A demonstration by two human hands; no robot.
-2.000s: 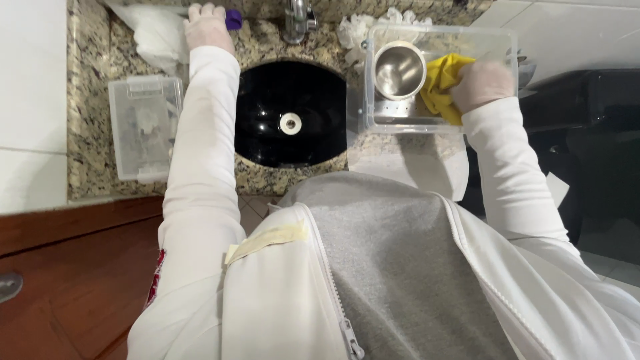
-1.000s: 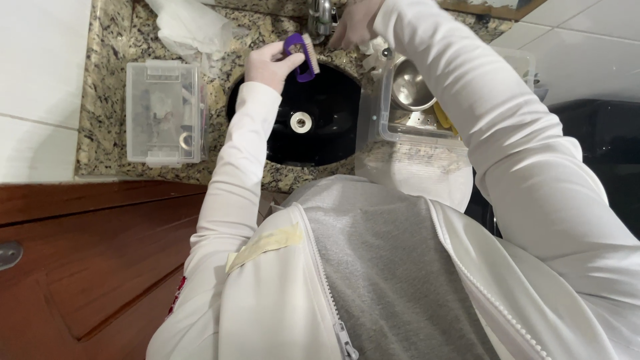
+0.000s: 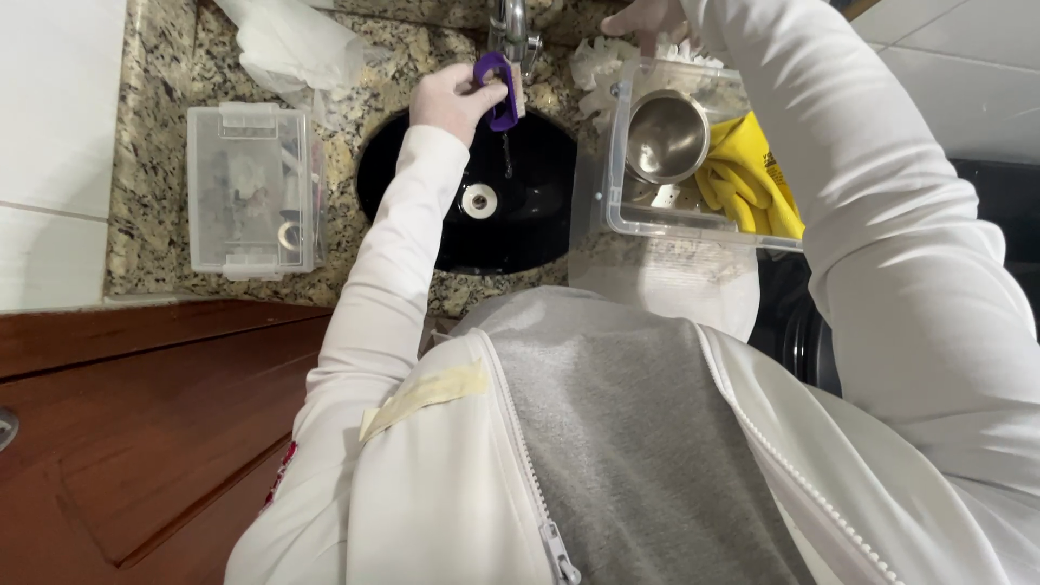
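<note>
My left hand [image 3: 452,101] grips a purple-handled scrub brush [image 3: 500,91] under the chrome faucet [image 3: 509,28], its pale bristles facing right. A thin stream of water falls below the brush into the black oval sink [image 3: 520,236], above the white-rimmed drain [image 3: 479,201]. My right hand [image 3: 650,20] is at the top edge, behind the clear plastic bin [image 3: 615,162], near crumpled white plastic [image 3: 597,65]. The sleeve and the frame edge partly hide its fingers, so I cannot see whether it holds anything. A steel bowl [image 3: 668,136] and yellow rubber gloves [image 3: 747,179] lie in the bin.
On the granite counter [image 3: 158,162] at left stands a lidded clear plastic box [image 3: 248,191], with a translucent plastic bag [image 3: 296,49] behind it. A wooden cabinet [image 3: 162,406] is below the left counter. A translucent lid-like sheet [image 3: 691,280] lies in front of the bin.
My left hand has brought the purple brush from the back left to the faucet. My right hand has left the yellow gloves in the bin and moved behind it. Water now falls below the brush.
</note>
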